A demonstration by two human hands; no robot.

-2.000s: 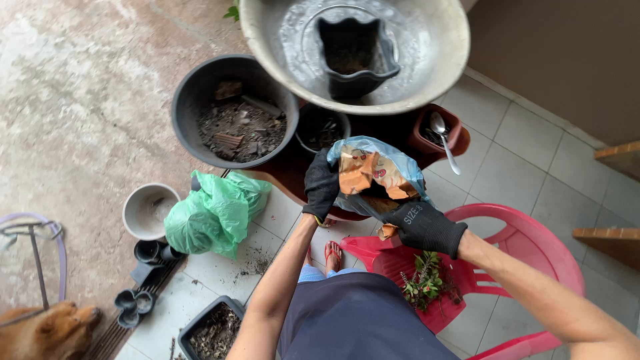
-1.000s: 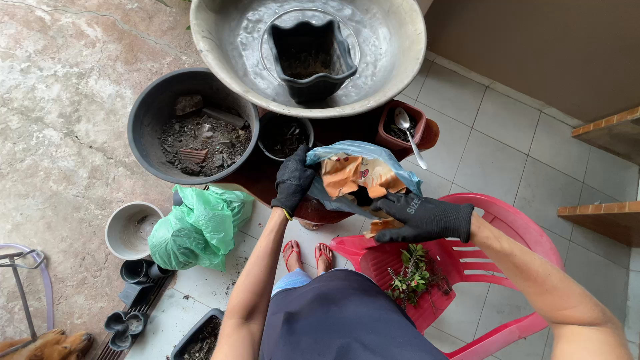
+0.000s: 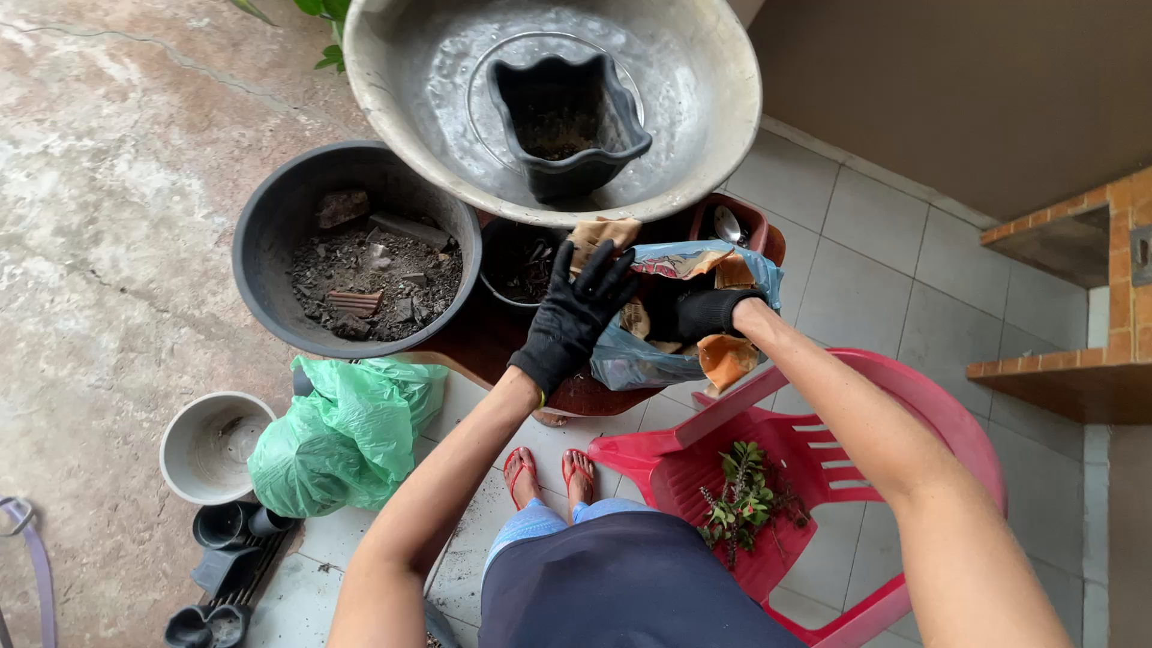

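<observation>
My left hand [image 3: 583, 310], in a black glove, lies with spread fingers at the left edge of an opened blue plastic bag [image 3: 643, 360], next to a torn tan flap. Inside the bag is my gloved right hand [image 3: 706, 315]; its fingers are hidden among dark contents. The bag, lined with torn orange and tan paper, rests on a dark red-brown table [image 3: 594, 396]. Behind it, a black pot with a wavy rim [image 3: 576, 166] stands in a large metal basin [image 3: 711, 117]. A round pot of dark material [image 3: 522, 261] is left of the bag.
A wide grey tub [image 3: 360, 337] holds soil and rubble. A metal spoon [image 3: 727, 225] lies in a reddish-brown pot [image 3: 760, 236]. Leafy cuttings [image 3: 742, 499] lie on a red plastic chair [image 3: 670, 459]. A green plastic bag [image 3: 351, 441], a pale pot [image 3: 193, 450] and small black pots [image 3: 220, 526] are at lower left.
My right hand has gone from the bag's near right edge down inside it. My left hand has come off the bag's left side, its fingers now spread over the edge. The dog has left the view.
</observation>
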